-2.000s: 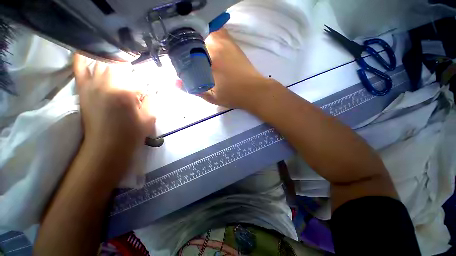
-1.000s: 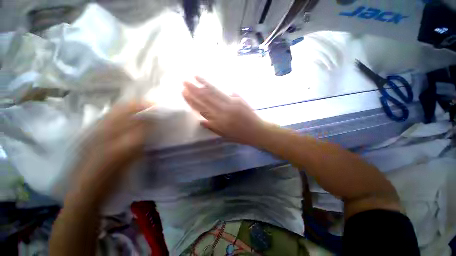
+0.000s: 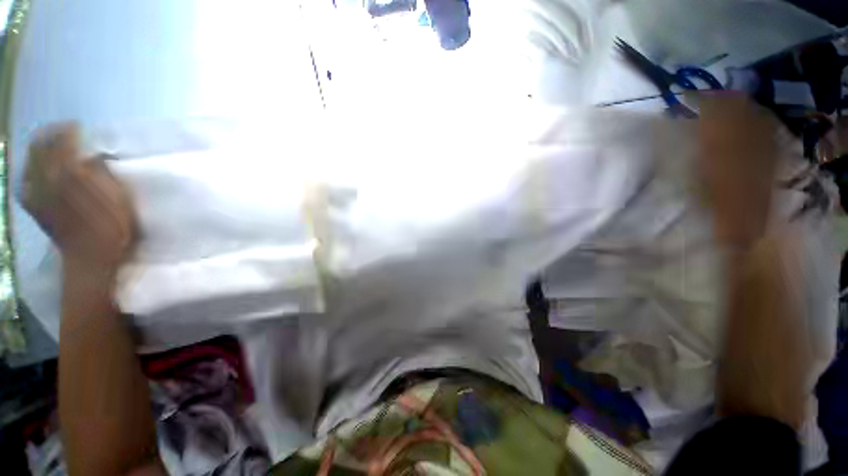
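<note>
A white garment piece [image 3: 423, 200] is stretched wide between my hands, over the front of the machine table; its middle is overexposed. A cream strip [image 3: 319, 232] runs down it left of centre. My left hand [image 3: 82, 195] is closed on the cloth's left end. My right hand [image 3: 739, 167] is blurred at the cloth's right end and appears to grip it; its fingertips are unclear. The blue cylindrical attachment [image 3: 450, 22] and part of the needle area [image 3: 390, 7] show at the top edge, beyond the cloth.
Blue-handled scissors [image 3: 665, 79] lie at the upper right, partly behind my right hand. White cloth [image 3: 642, 358] is heaped at the right. A red bin [image 3: 244, 367] holding cloth is below the table at left. The patterned apron [image 3: 483, 423] is at the bottom. The ruled edge is hidden.
My hands have moved far apart, left and right, spreading the garment towards me. The view has shifted, so the machine head is mostly out of the picture and the blue attachment sits higher.
</note>
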